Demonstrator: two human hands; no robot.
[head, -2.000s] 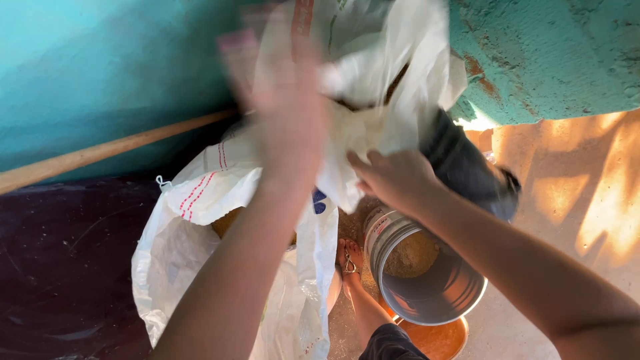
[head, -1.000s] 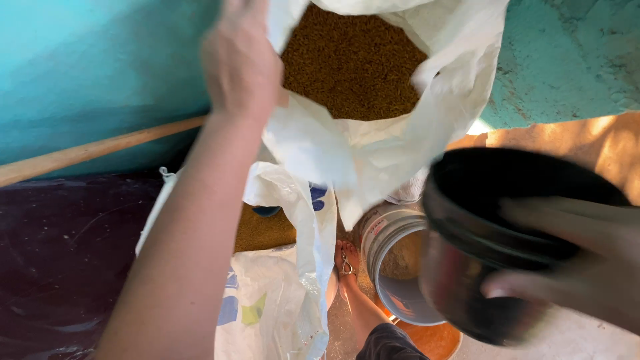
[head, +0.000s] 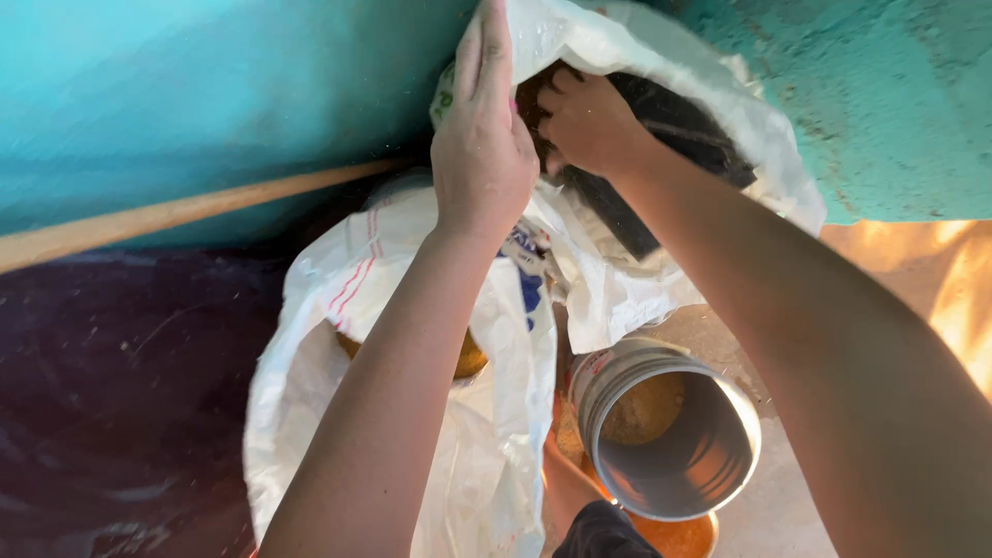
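At the top centre stands a white woven sack (head: 783, 163) with its mouth spread wide and brown grain inside. A black bucket (head: 674, 116) lies tilted in that mouth. My right hand (head: 593, 120) reaches in at the bucket, fingers curled; whether they grip its rim is hard to tell. My left hand (head: 484, 147) lies against the left edge of the sack's mouth, fingers extended and close together, the thumb side hidden by the sack. Below my left forearm a second white woven sack (head: 302, 372) hangs open, with yellow-brown grain (head: 470, 358) partly visible in it.
A grey-white bucket (head: 674, 442) holding some tan meal leans at lower right, over an orange container (head: 682, 535). A wooden pole (head: 201, 208) rests along the turquoise wall (head: 232, 93). A dark maroon surface (head: 116, 403) fills the lower left. A bare leg (head: 570, 480) shows between sack and bucket.
The black bucket and my right hand have moved from the right side into the upper sack's mouth. One second ago the grain there was widely visible; now the bucket and hand cover much of it.
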